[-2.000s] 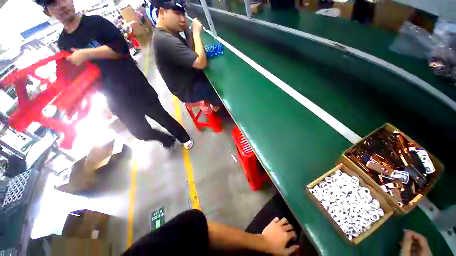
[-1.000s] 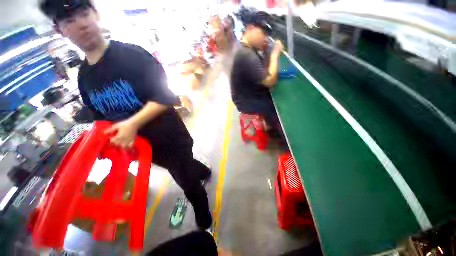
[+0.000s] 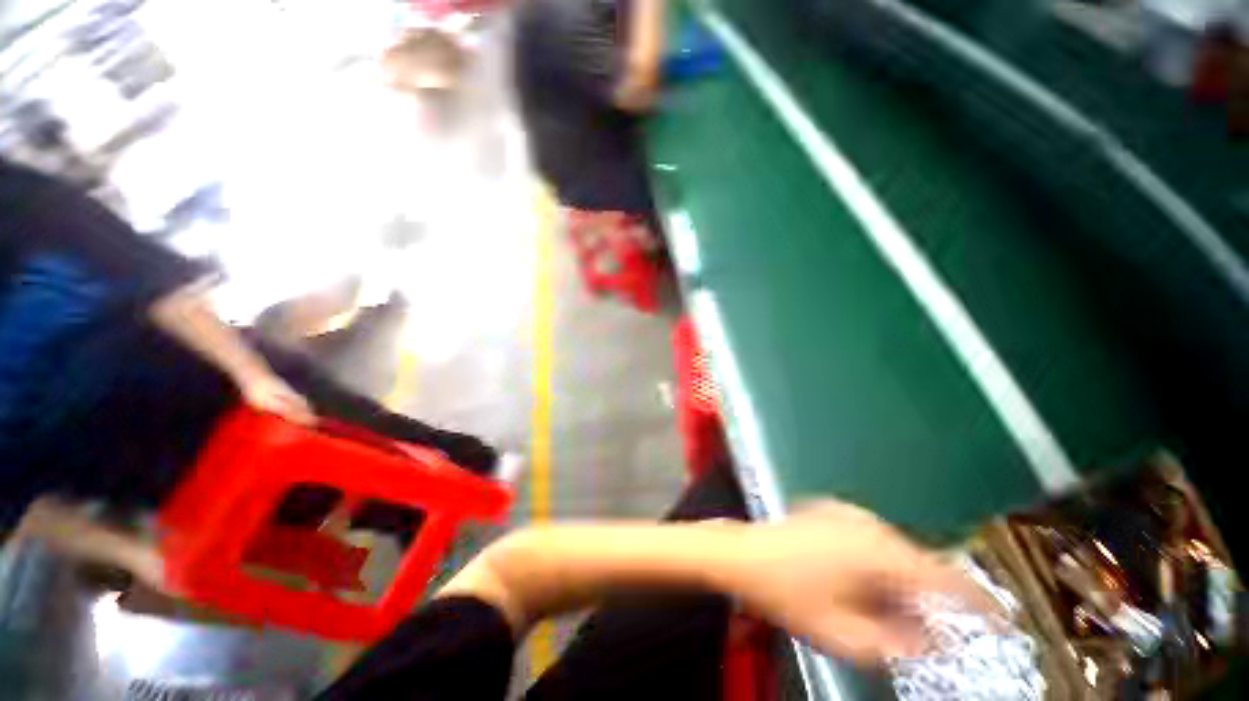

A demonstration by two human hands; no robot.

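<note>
The white-parts box point(image 3: 973, 664) sits on the green bench at the lower right, filled with small white parts and partly covered by my hand. My left hand point(image 3: 849, 582) reaches across from the lower left, its blurred fingers over the near side of that box; whether they hold a part cannot be told. The metal-parts box point(image 3: 1123, 589) stands right beside it, with mixed copper, dark and silver pieces. My right hand is not in view.
A person at the left holds a red plastic stool point(image 3: 466, 496) close to my arm. Another person sits at the bench point(image 3: 877, 370) further up, on a red stool point(image 3: 612, 258). Another red stool point(image 3: 696, 397) stands by the bench edge. A white line point(image 3: 945, 308) runs along the bench.
My left hand has come into view over the white-parts box. Both boxes show again at the lower right. The standing person with the red stool is nearer and lower in view.
</note>
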